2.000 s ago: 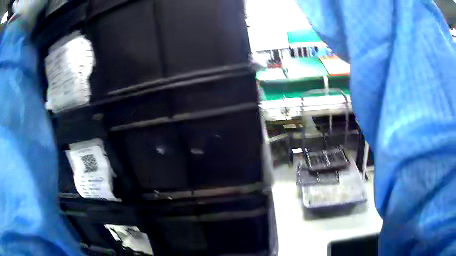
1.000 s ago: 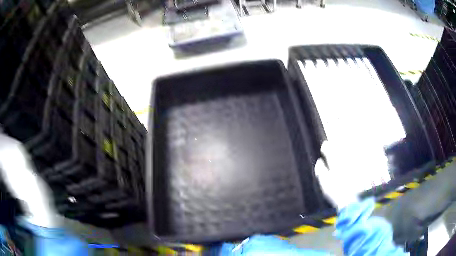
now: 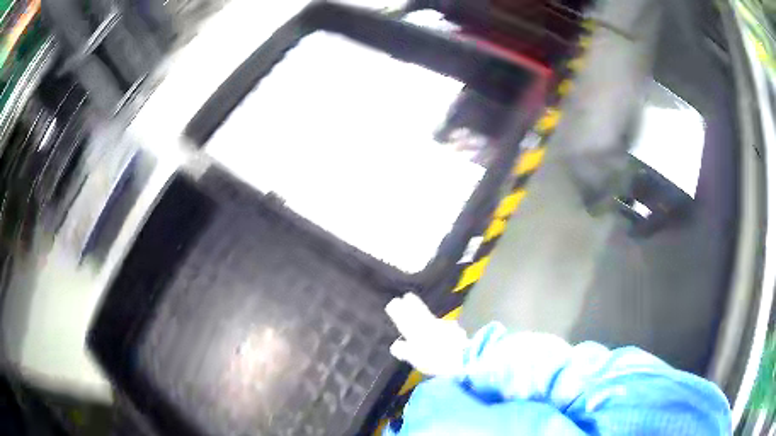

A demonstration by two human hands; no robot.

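Note:
My right hand (image 3: 430, 341), in a white glove with a light blue sleeve, is over the near edge of an empty black tote, thumb and fingers apart. Nothing shows in it; blur hides whether it touches the rim. The empty tote (image 3: 247, 289) lies open at lower left, its ribbed bottom showing. Beside it, above, is another open black tote holding overexposed white parts (image 3: 340, 145), probably heatsinks, with a dark gap at its right end. My left hand is out of the picture.
Yellow-black floor tape (image 3: 515, 200) runs along the totes' near side. A dark red, blurred stack or tote edge (image 3: 519, 60) stands at the top. Grey floor and a blurred dark object with a white part (image 3: 668, 136) are at right.
The view has turned, so the totes now lie slanted and further left. My right hand has moved from the white parts to the empty tote's edge. My left hand has left the picture.

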